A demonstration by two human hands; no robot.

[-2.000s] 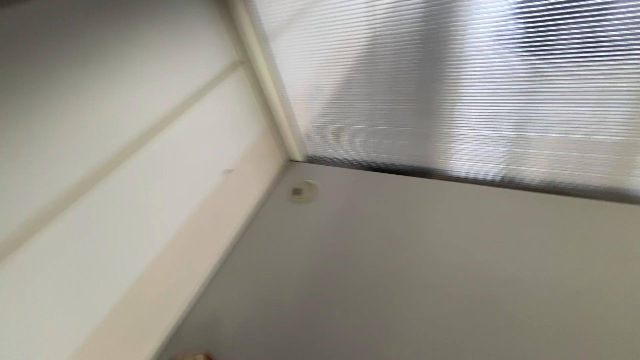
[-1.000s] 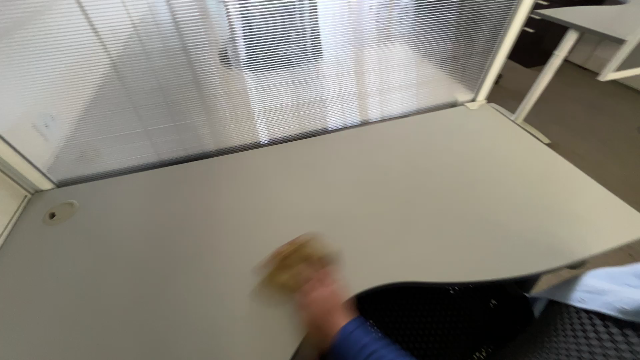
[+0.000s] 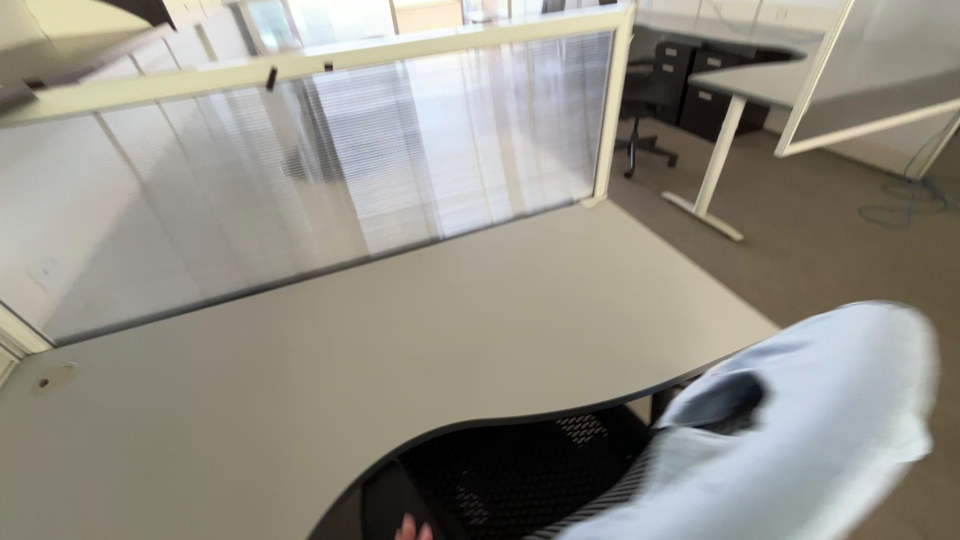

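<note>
Only a few blurred fingertips, apparently of my left hand, show at the bottom edge, in front of the black mesh chair. The rest of that hand is cut off, so whether it holds anything cannot be told. My right hand is out of view. The light grey desk has a dark, curved front edge and a round cable grommet at its far left corner. No cloth is visible on the part of the desk in view. Light blue fabric, seemingly a garment, is at the right beside the chair.
A ribbed translucent partition with a cream frame stands along the desk's back edge. Beyond it at the right are another desk, an office chair and dark drawer units. Blue cables lie on the carpet.
The hand with the yellowish cloth and dark blue sleeve, over the desk a second ago, has left the view. More of the light blue fabric shows. The view has swung right and up.
</note>
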